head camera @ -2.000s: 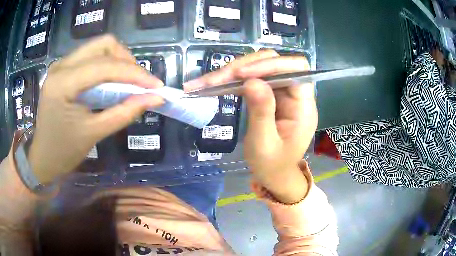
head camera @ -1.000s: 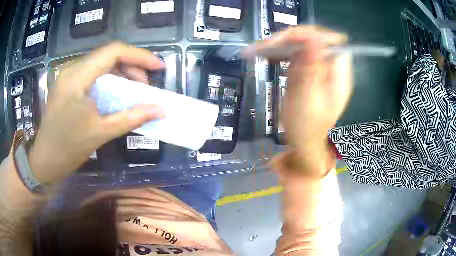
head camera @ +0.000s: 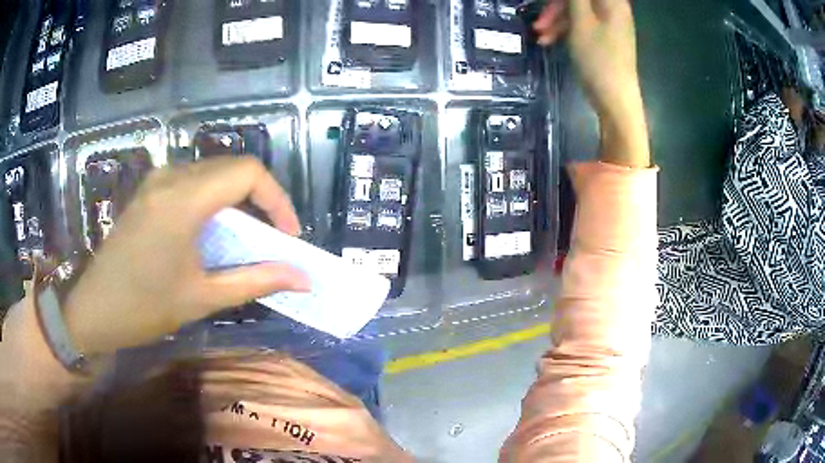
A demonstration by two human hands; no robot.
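My left hand point(head camera: 181, 244) holds the white to pale blue label sheet point(head camera: 294, 271) between thumb and fingers, low over the front row of the clear tray point(head camera: 430, 97). My right hand point(head camera: 592, 41) is at the top edge, partly cut off, beside the right end of the back row. A small dark shape shows at its fingertips; the tweezers cannot be made out. Black phone housings point(head camera: 380, 194) lie in the pockets, with camera holes at the far end, pale square patches mid-way and a white barcode label point(head camera: 371, 261). My left hand hides part of the front row.
A dark green bench point(head camera: 683, 136) runs along the tray's right side. A person's black-and-white patterned sleeve and top point(head camera: 769, 208) are at the right. Another tray with dark parts shows at the far upper right. A grey floor with a yellow line point(head camera: 470, 350) lies below the bench.
My right hand has moved away from the sheet, up and to the right, to the tray's far corner. My left hand and the sheet are slightly lower. The view has shifted, showing more front-row housings.
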